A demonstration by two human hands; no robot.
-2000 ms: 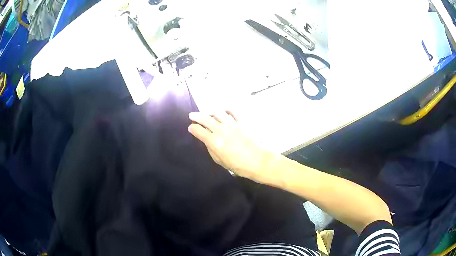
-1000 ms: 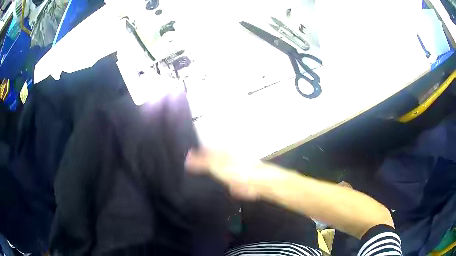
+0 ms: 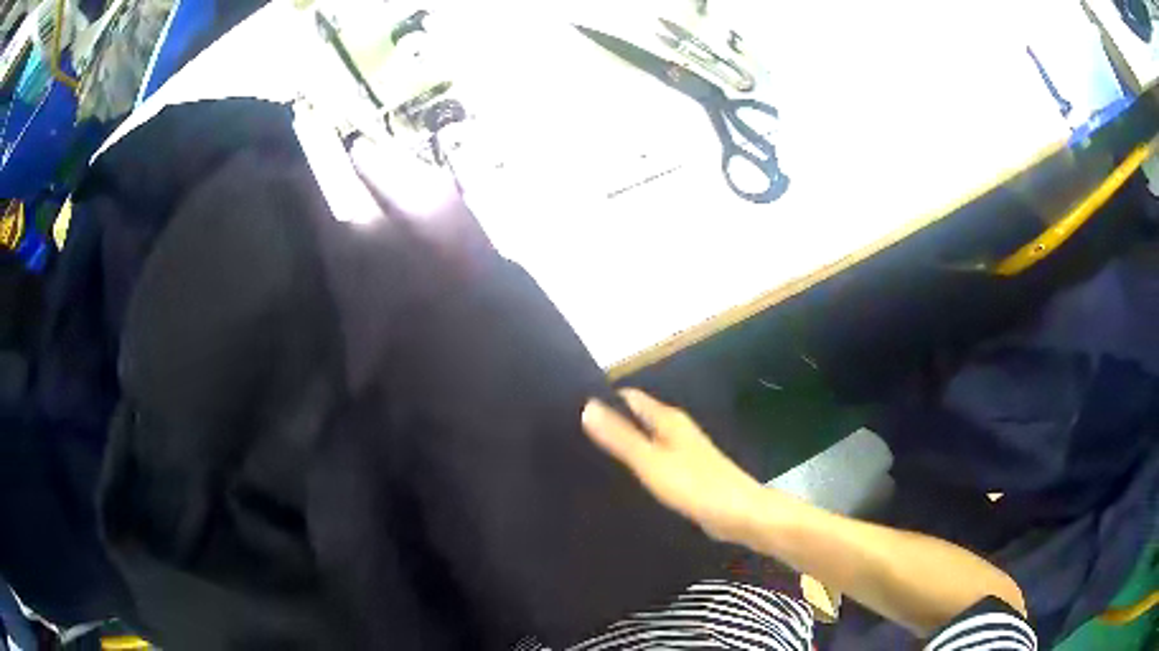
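Observation:
A dark navy or black garment piece (image 3: 420,420) covers the left of the white table and hangs over its front edge onto the striped lap. My right hand (image 3: 667,464) holds the cloth's right edge, just below the table edge, between thumb and fingers. My left hand does not show; the cloth may hide it. The sewing machine's needle area (image 3: 426,140) is at the upper left, with lamp glare where the cloth's edge runs up to it.
Black shears (image 3: 718,108) lie on the white table (image 3: 864,153), with small silvery snips (image 3: 702,51) beside them. A thin rod (image 3: 644,182) lies nearer. A yellow rail (image 3: 1074,226) and dark garment pieces (image 3: 1017,420) are at right. A grey cylindrical part (image 3: 839,471) shows behind my forearm.
My right hand has moved down and right, from near the needle to below the table edge. The cloth's right edge has swung right with it. The view has shifted slightly.

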